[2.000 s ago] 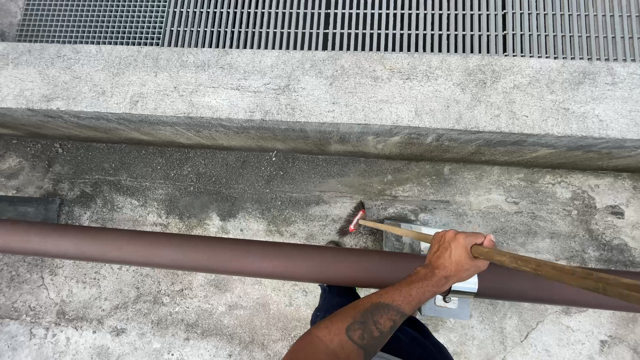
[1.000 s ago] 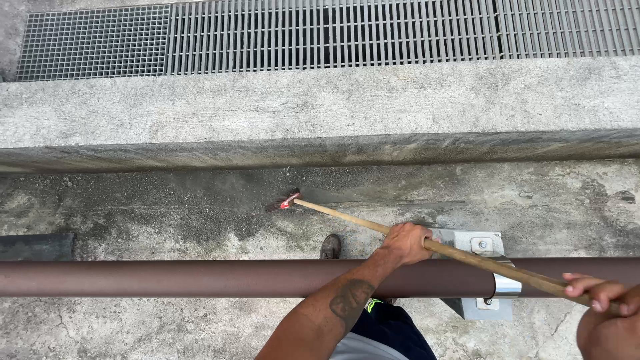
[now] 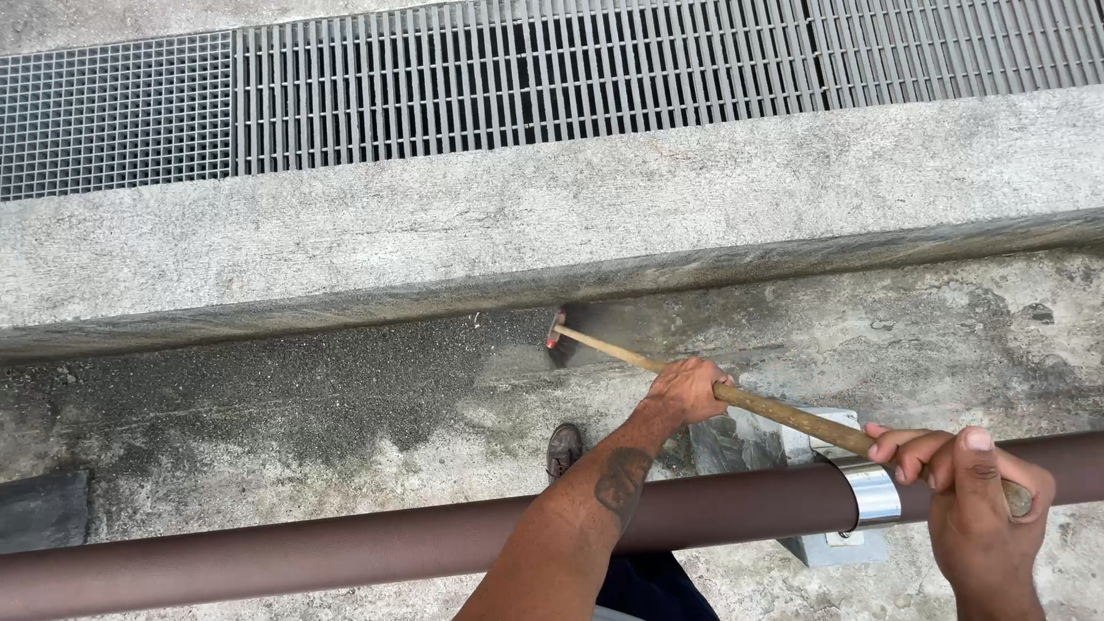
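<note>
A broom with a long wooden handle (image 3: 798, 419) slants down from right to left across the head view. My left hand (image 3: 688, 390) grips the handle partway along, above the concrete floor. Near the handle's end, at the right, my right hand (image 3: 975, 492) is wrapped around it with the thumb on top. The broom head (image 3: 557, 331), red and dark with dark bristles, rests on the floor close to the foot of the concrete curb and looks slightly blurred. Dark loose grit (image 3: 345, 388) lies on the floor to its left.
A brown pipe (image 3: 259, 552) crosses low in front of me, held by a shiny metal clamp (image 3: 873, 493) on a grey support. A raised concrete curb (image 3: 535, 216) runs behind the broom head, with metal grating (image 3: 517, 78) beyond. My shoe (image 3: 565, 448) stands past the pipe; a dark slab (image 3: 43, 511) lies left.
The broom head has moved from open floor to beside the curb. My right hand, out of view two seconds ago, now shows fully on the handle. The view has tilted.
</note>
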